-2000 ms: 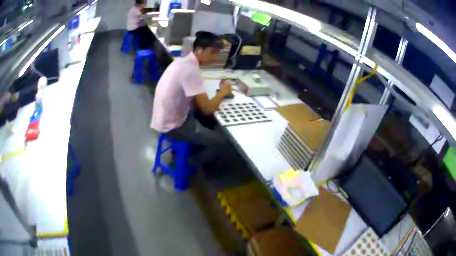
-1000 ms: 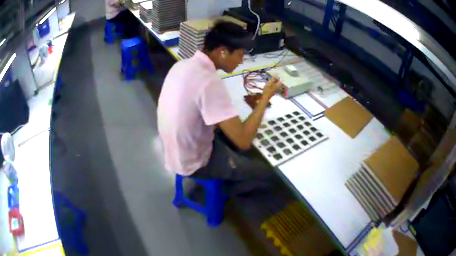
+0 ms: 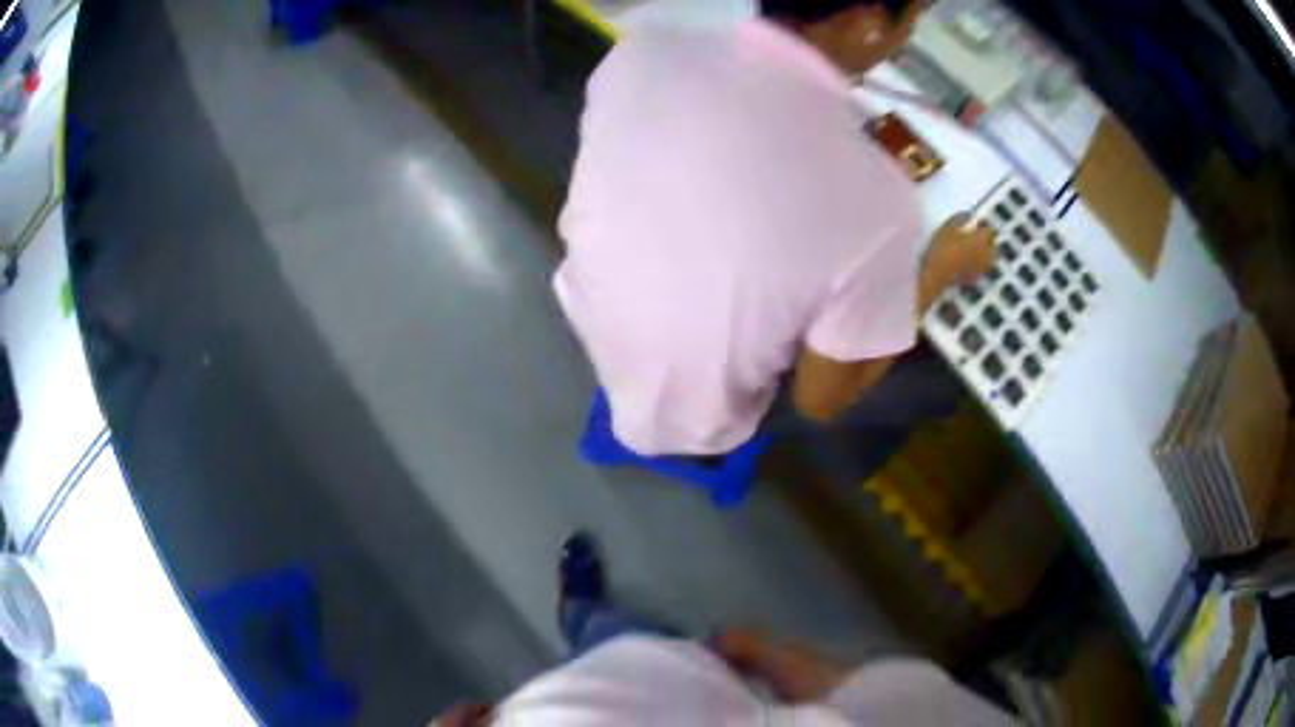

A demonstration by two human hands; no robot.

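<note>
A white tray (image 3: 1011,305) with rows of dark parts in its pockets lies on the white bench at the right. A seated person in a pink shirt has a hand (image 3: 963,253) at the tray's left side. My right hand (image 3: 753,653) is low in front of my body, blurred and partly hidden; its fingers do not show clearly. My left hand (image 3: 463,714) is a small patch cut off by the bottom edge. Neither of my hands touches the tray or bench. I cannot tell whether they hold anything.
A brown-topped tray stack (image 3: 1224,433), a tan sheet (image 3: 1125,196) and a red-brown item (image 3: 903,145) are on the right bench. Blue stools (image 3: 281,646) stand on the grey floor. A white bench (image 3: 135,568) runs along the left.
The view has moved closer and tilted down. The seated person's hand has come from the tester area to the tray. My body, foot and parts of my hands now show at the bottom.
</note>
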